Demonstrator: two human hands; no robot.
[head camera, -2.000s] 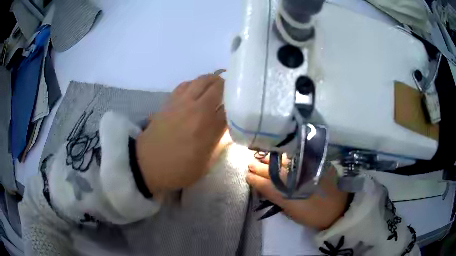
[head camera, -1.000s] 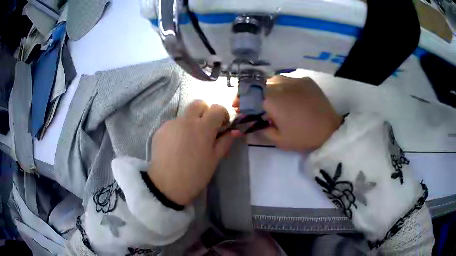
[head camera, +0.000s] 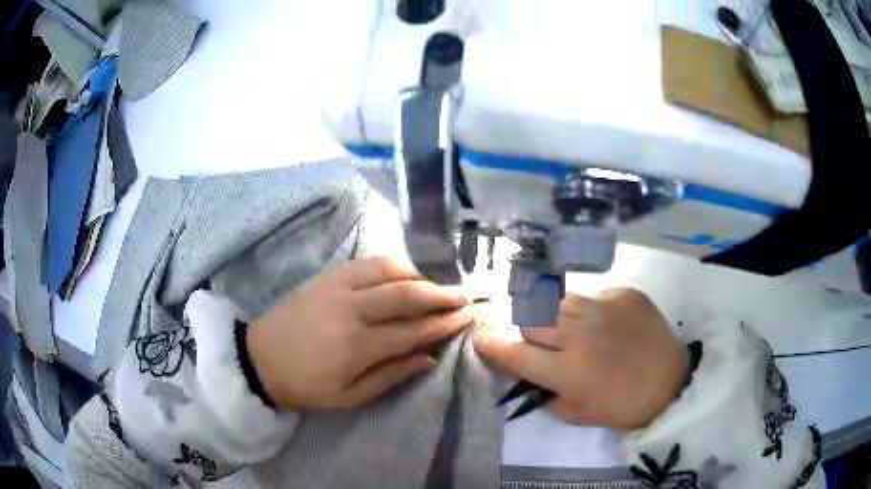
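Note:
Light grey knit garment panel lies on the table, bunched at the left and running down the front edge. The white sewing machine head is above it, its needle area in bright lamp glow. My left hand lies flat on the panel, fingertips just left of the needle area. My right hand is right of it, fingertips at the fabric's edge, with thread snips tucked in the palm, black blades pointing left. A darker grey strip shows in a fold below the fingers. The machine head partly hides the needle.
Blue, grey and tan cut pieces are piled at the far left. A curved metal guard hangs on the head's front. A black strap crosses the machine arm over brown card. A grey stitched strip edges the table.
Both hands were together at the snips below the needle; now they are apart, the left flat on the panel, the right at the fabric's edge. The camera view has shifted.

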